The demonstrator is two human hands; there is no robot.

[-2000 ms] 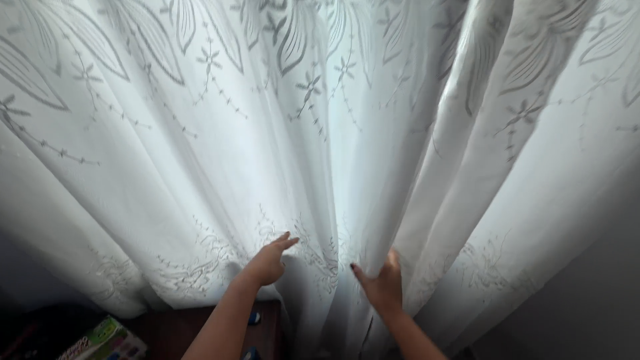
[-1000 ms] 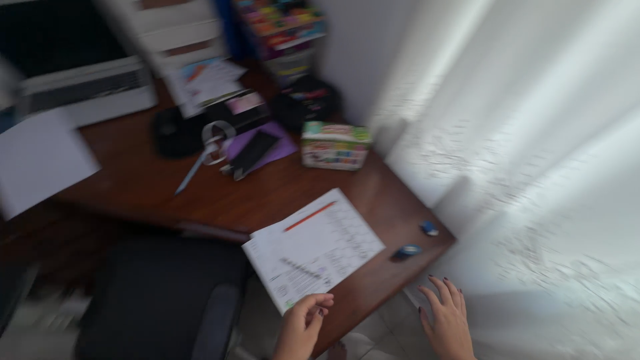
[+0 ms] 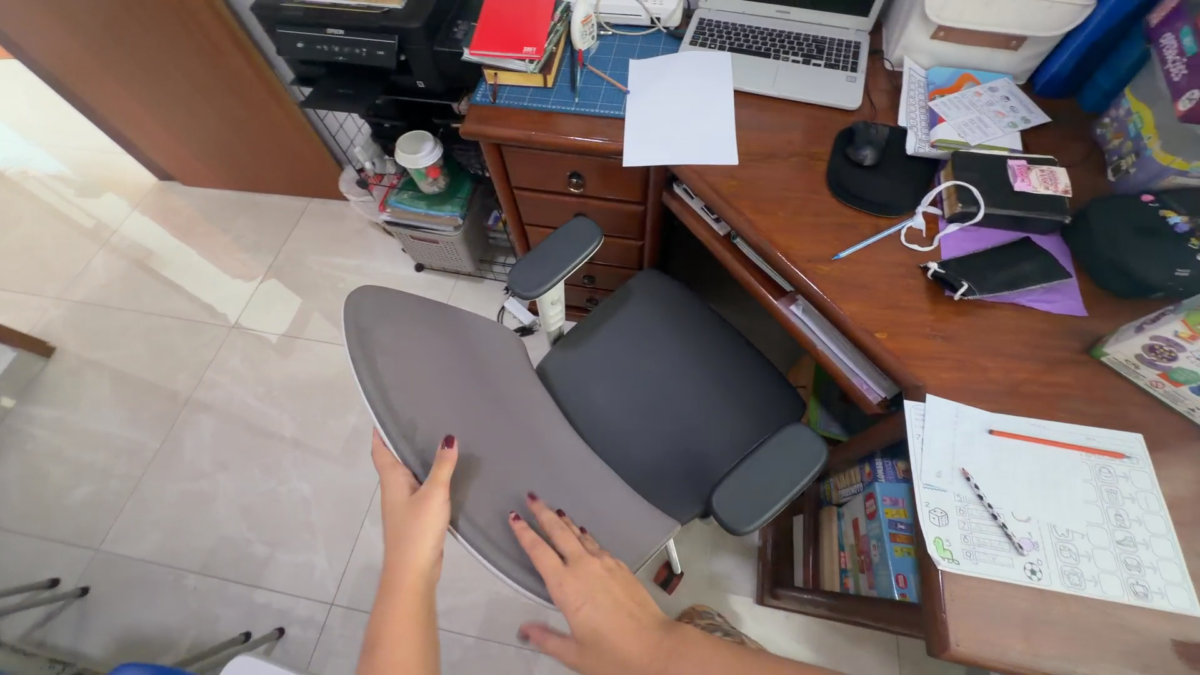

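An office chair stands at the corner desk, its grey backrest (image 3: 469,394) nearest me and its black seat (image 3: 670,394) beyond. My left hand (image 3: 412,497) holds the backrest's outer edge, thumb over the upholstery and fingers hidden below. Flat against the backrest's near part lies my right hand (image 3: 586,581), fingers spread and gripping nothing. One black armrest (image 3: 555,258) is on the far side of the seat, the other armrest (image 3: 771,478) on the right side.
The wooden desk (image 3: 806,291) bears a laptop (image 3: 787,47), a mouse pad (image 3: 877,178), a phone-sized black case (image 3: 1003,267) and worksheets (image 3: 1059,497) with pencils. A printer (image 3: 361,47) stands at the back left. Metal legs (image 3: 234,647) show at the lower left.
Two seconds ago both hands were at the white curtain; one second ago they were in the air by the desk corner. Now both touch the chair's backrest. The view has swung left.
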